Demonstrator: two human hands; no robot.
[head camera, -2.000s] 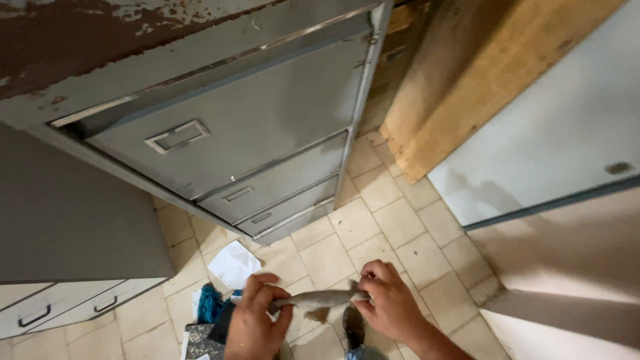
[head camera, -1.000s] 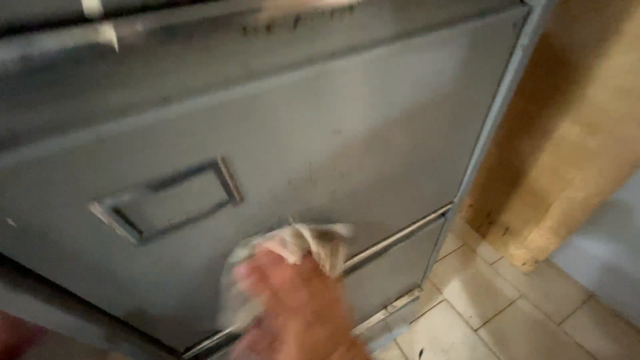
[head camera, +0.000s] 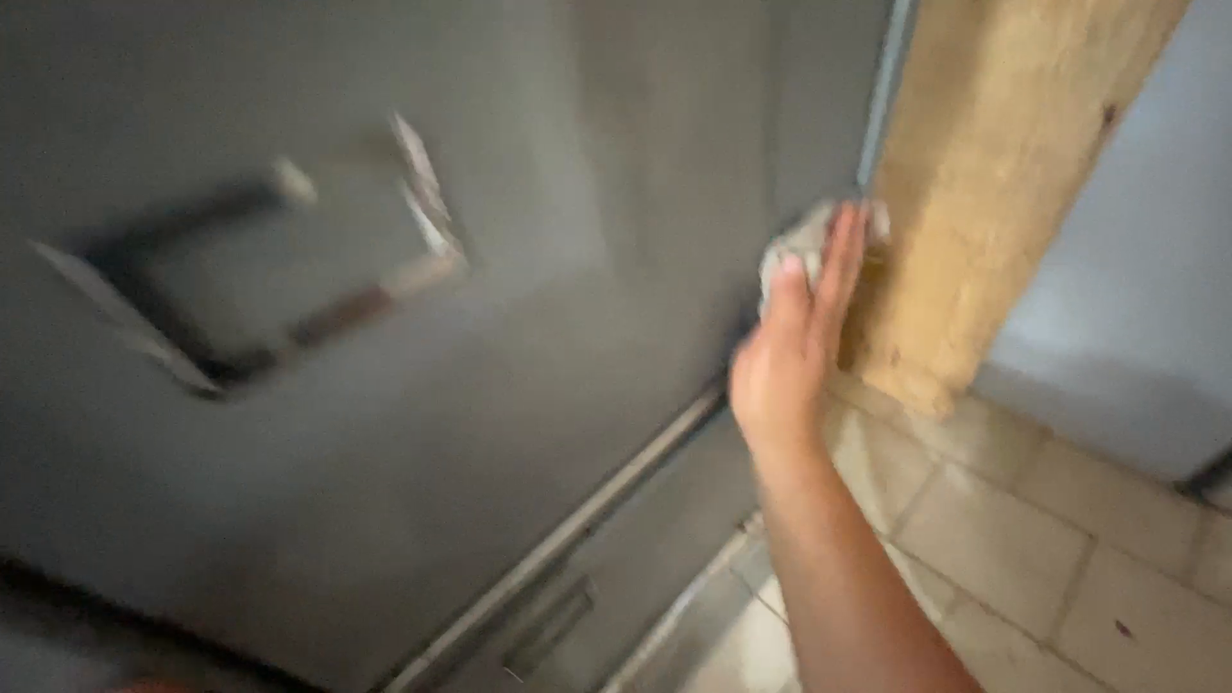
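Note:
My right hand (head camera: 794, 337) presses a pale, crumpled cloth (head camera: 804, 245) against the right edge of a grey metal filing cabinet's drawer front (head camera: 500, 385). A rectangular metal label holder (head camera: 342, 322) is fixed to that drawer front at the left of the view, blurred by motion. My left hand is barely in view: only a blurred, skin-coloured patch shows at the bottom left edge, and its fingers are hidden.
Right beside the cabinet stands a wooden post or board (head camera: 1001, 173). Farther right is a pale bluish panel (head camera: 1136, 289). Beige floor tiles (head camera: 991, 539) lie below. A lower drawer (head camera: 664, 500) shows beneath the upper one.
Both hands held the cloth over the floor at first; then one hand wiped it low on the drawer front. The cloth has since moved to the drawer's right edge. The view has come closer to the cabinet.

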